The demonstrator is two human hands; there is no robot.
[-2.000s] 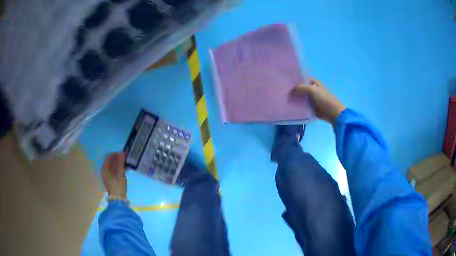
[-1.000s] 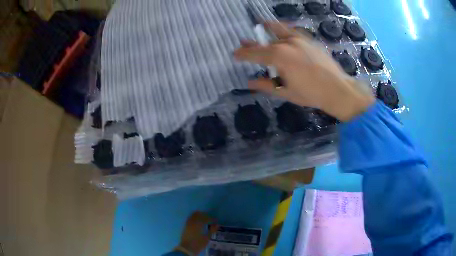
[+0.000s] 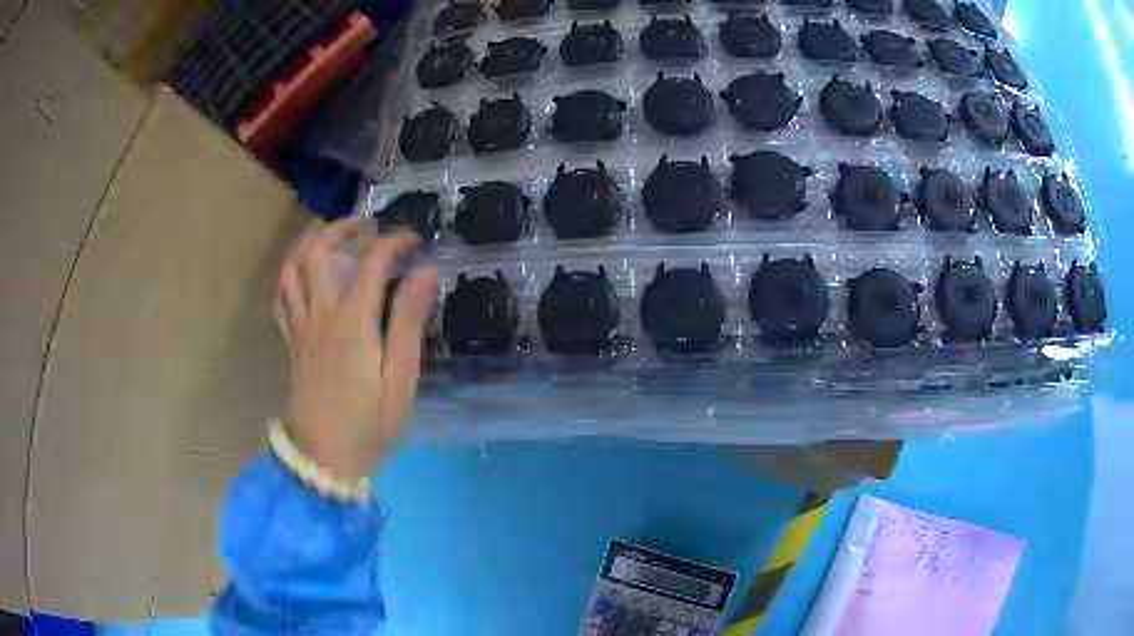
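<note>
Stacked clear blister trays (image 3: 746, 404) hold rows of black round parts (image 3: 683, 307), with small tabs on many of them. The top layer is uncovered. My left hand (image 3: 348, 329) is blurred at the front left corner of the stack, its fingers bent down over the corner pocket. Whether it grips a part or the tray edge cannot be seen. My right hand is not in view. The calculator (image 3: 659, 596) lies below the stack's front edge, cut off by the bottom rim. The pink sheets (image 3: 933, 572) lie to its right.
Brown cardboard (image 3: 162, 360) stands on the left. Dark trays with a red-orange edge (image 3: 305, 85) are behind it at the upper left. A carton corner (image 3: 858, 462) shows under the stack. Yellow-and-black tape (image 3: 777, 574) crosses the blue floor (image 3: 497, 522).
The white ribbed sheet over the trays is gone from view, showing the rows of parts. My right hand has left the picture. My left hand has moved from the calculator up to the stack's corner.
</note>
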